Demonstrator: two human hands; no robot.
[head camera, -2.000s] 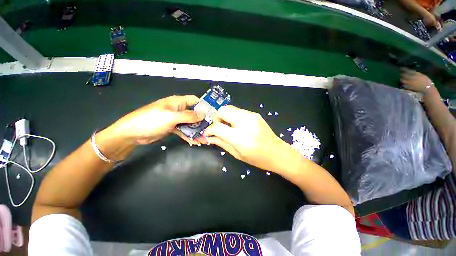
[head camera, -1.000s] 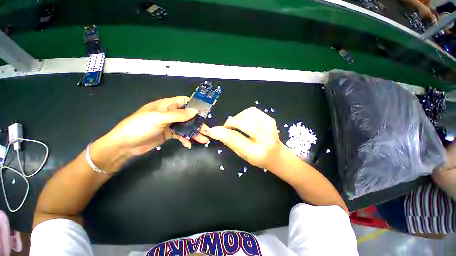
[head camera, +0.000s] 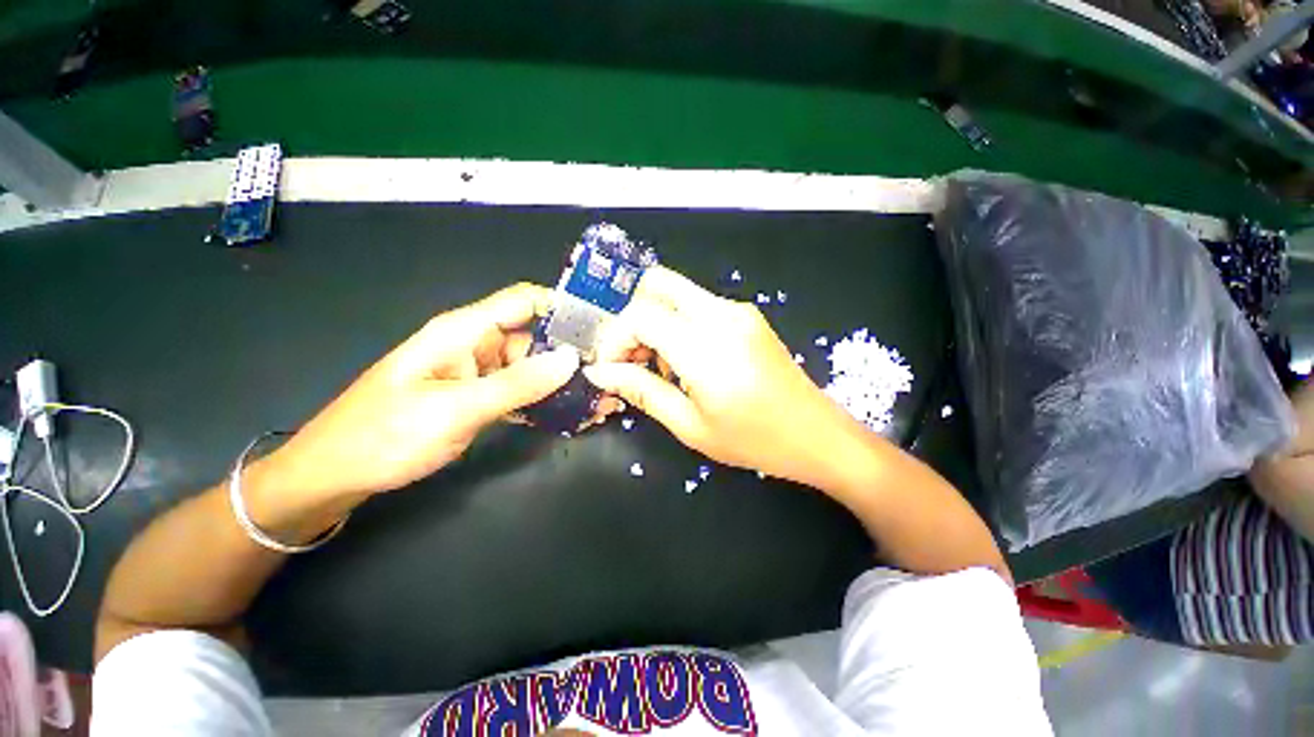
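Note:
A phone assembly is held upright over the black mat, with a blue board at its upper end, a silver middle and a dark lower end. My left hand grips its left side, thumb over the middle. My right hand holds its right side, with thumb and fingertips at the silver part. My fingers partly hide the lower end. Whether a small part is between my right fingertips cannot be seen. A pile of white parts lies right of my right hand, and several single white chips lie around on the mat.
A large grey plastic bag lies at the right. A white rail borders a green belt carrying dark units. A blue unit with white dots rests on the rail. A white cable lies far left. Another person's arm is at the right edge.
My right hand has come back against the phone assembly, which is now more upright. My left thumb has shifted lower on it. The units on the belt have moved left.

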